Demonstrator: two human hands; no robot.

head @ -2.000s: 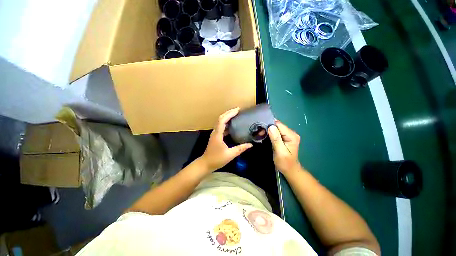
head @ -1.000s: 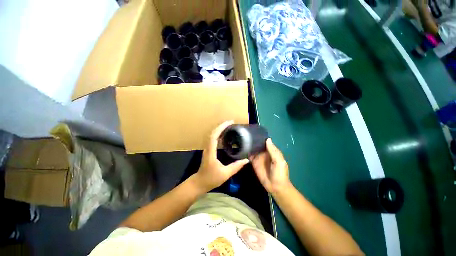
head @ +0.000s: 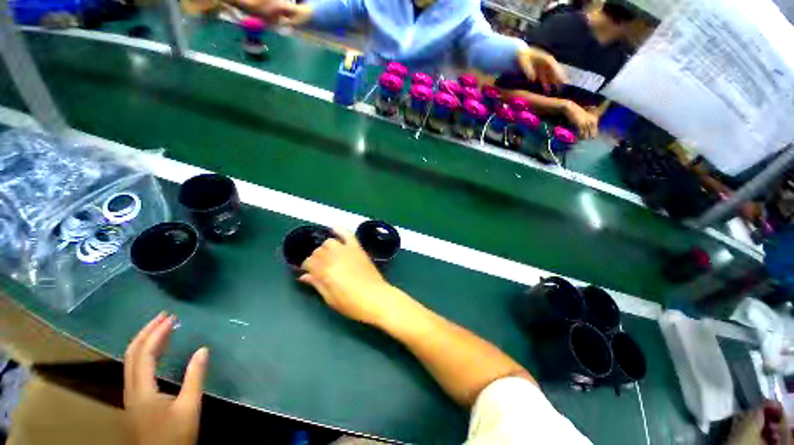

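Note:
My right hand (head: 344,274) is at a black plastic housing (head: 305,243) standing on the green bench, its fingers at the rim. A second housing (head: 379,241) stands just right of it. My left hand (head: 165,378) is over the bench's near edge, fingers apart and empty. Two more black housings (head: 167,249) stand close together to the left, open ends up. A clear plastic bag (head: 65,213) with white rings (head: 121,207) lies at far left.
Several black housings (head: 590,349) stand grouped at right, near a white tray (head: 699,365). Pink-topped motor subassemblies (head: 474,109) stand in rows across the line beside a blue block (head: 349,80). People work there. A printed sheet (head: 714,83) hangs at upper right. A cardboard carton (head: 70,408) is at lower left.
The view has swung right and up to the line. The housing held between both hands is now standing on the bench under my right hand. My left hand has let go of it.

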